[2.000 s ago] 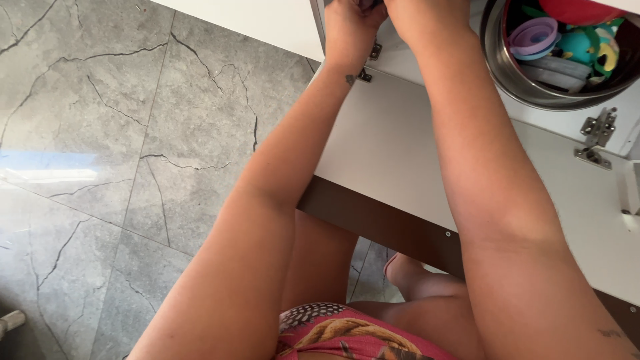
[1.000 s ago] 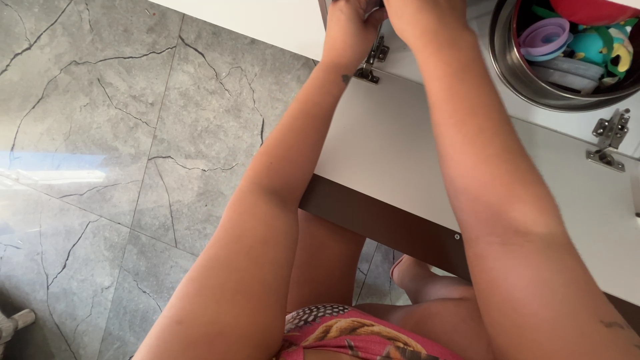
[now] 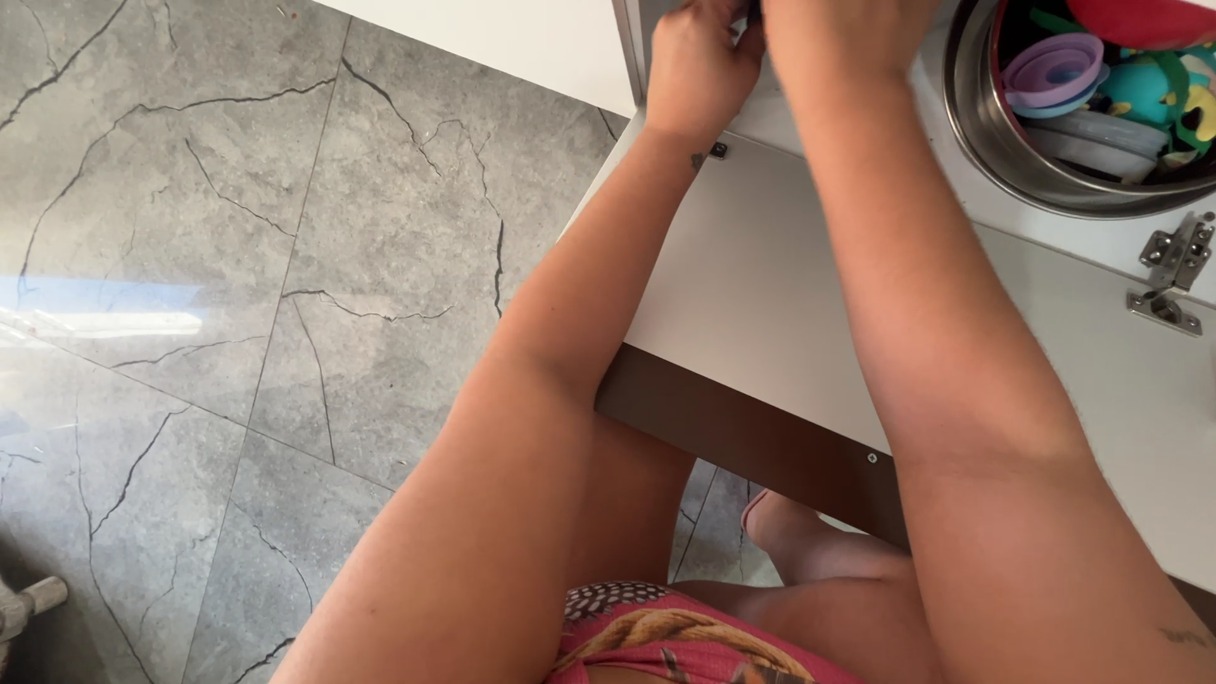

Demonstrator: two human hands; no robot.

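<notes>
At the top edge of the view, my left hand (image 3: 708, 66) reaches into the cabinet beside its side wall, fingers bent around something dark that is mostly cut off. My right hand (image 3: 845, 33) is right next to it, with its fingers out of the frame, so what it touches is hidden. Beneath my forearms lies the lowered cabinet door (image 3: 760, 256), pale inside with a dark brown edge strip (image 3: 760, 427). A metal hinge (image 3: 1173, 271) joins it on the right; a small hinge part (image 3: 719, 150) shows by my left wrist.
A round metal pot (image 3: 978, 142) at the upper right holds a purple collapsible cup (image 3: 1045, 71), grey lids (image 3: 1102, 142) and a red item (image 3: 1140, 21). Grey cracked-pattern floor tiles (image 3: 380, 209) spread on the left. A white panel (image 3: 513, 43) stands at the top.
Both hands stay close together at the top edge. The left hinge, visible by my left wrist a second ago, is now mostly hidden by my hand and wrist.
</notes>
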